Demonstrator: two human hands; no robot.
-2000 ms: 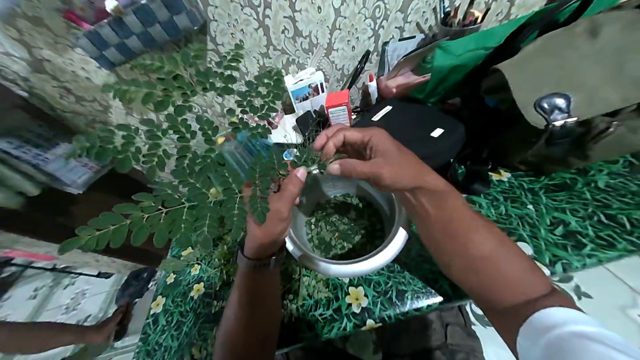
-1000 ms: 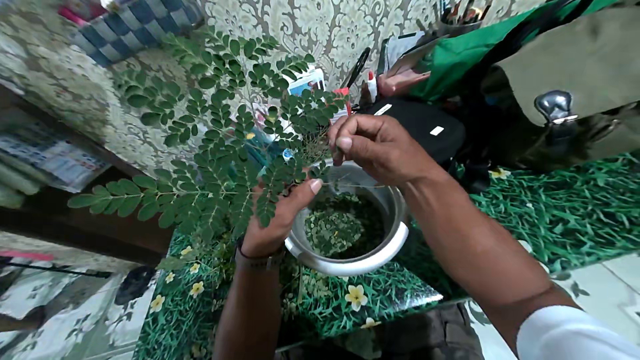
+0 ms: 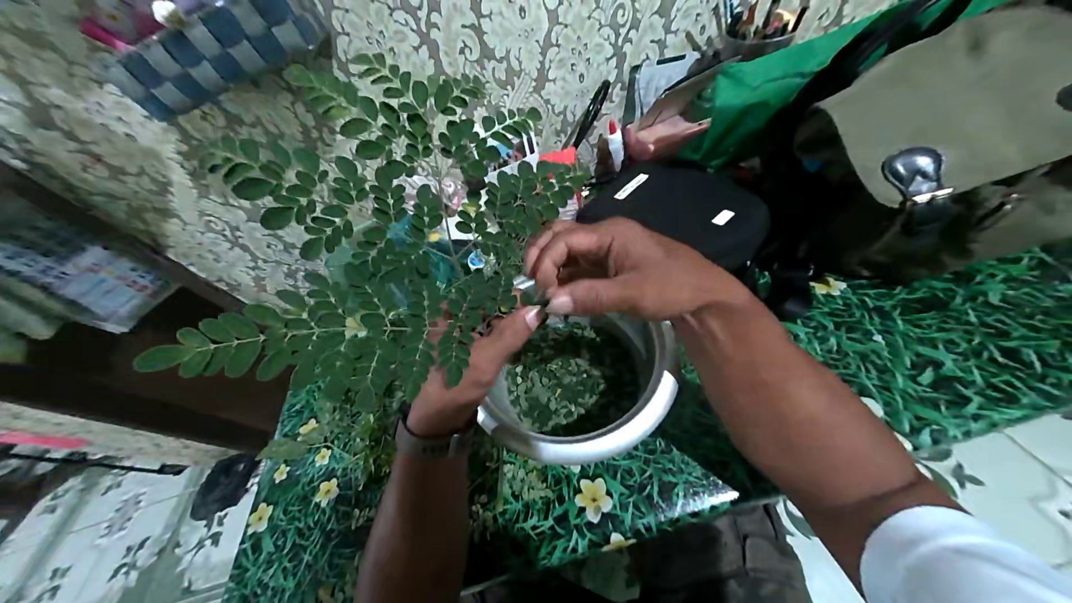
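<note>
A leafy green compound-leaf branch (image 3: 368, 301) spreads up and left from my left hand (image 3: 473, 364), which is closed around its stem and partly hidden by leaflets. My right hand (image 3: 628, 268) has thumb and fingertips pinched on a small bit of the greenery, beside my left thumb. Both hands are over the far rim of a round metal pot (image 3: 586, 448). Loose small leaves (image 3: 557, 385) lie inside the pot. A watch-like band is around my left wrist.
The pot stands on a table cover (image 3: 946, 352) printed with grass and flowers. Behind it are a black case (image 3: 678, 205), a green bag (image 3: 754, 92) and an olive bag (image 3: 963, 109). A blue checked basket (image 3: 218, 54) is upper left.
My right hand has moved down from its place one second ago, to beside my left thumb. The leg at the lower left two seconds ago is out of view.
</note>
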